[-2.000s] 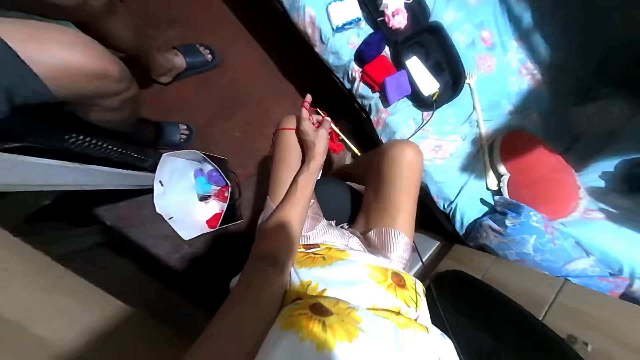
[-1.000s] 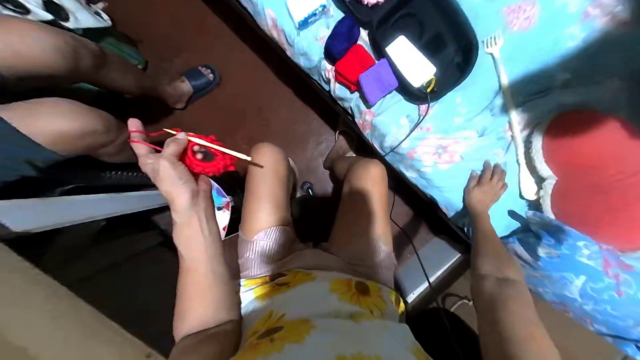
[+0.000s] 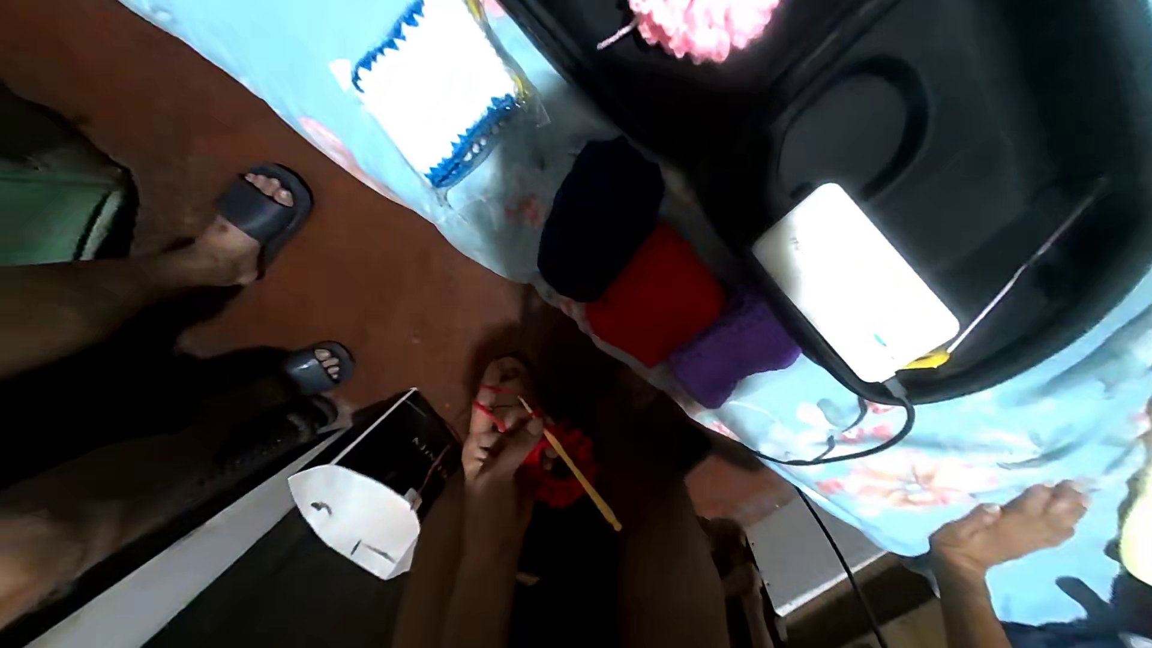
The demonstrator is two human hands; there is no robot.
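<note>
My left hand (image 3: 504, 441) pinches a red crocheted piece (image 3: 565, 463) together with a crochet hook (image 3: 576, 472); red yarn (image 3: 490, 405) is looped around its raised fingers. The hook's tan shaft slants down to the right, across the red piece. On the floral bed cover (image 3: 909, 477), at the right, rests my right hand (image 3: 1012, 526), with its fingers extended and nothing seen in it. Dark blue (image 3: 601, 220), red (image 3: 655, 295) and purple (image 3: 733, 349) yarn or knitted pieces lie side by side on the cover, beside the open black case.
The open black case (image 3: 999, 297) holds a white power bank (image 3: 855, 283) with a cable and a pink fluffy piece (image 3: 706, 22). A white item with blue edging (image 3: 436, 90) lies left of it. Below are an open box (image 3: 355, 517) and another person's sandalled feet (image 3: 265, 211).
My right hand, out of sight two seconds ago, came onto the bed cover and is still there. The left hand keeps the red piece and the hook. The view has shifted strongly.
</note>
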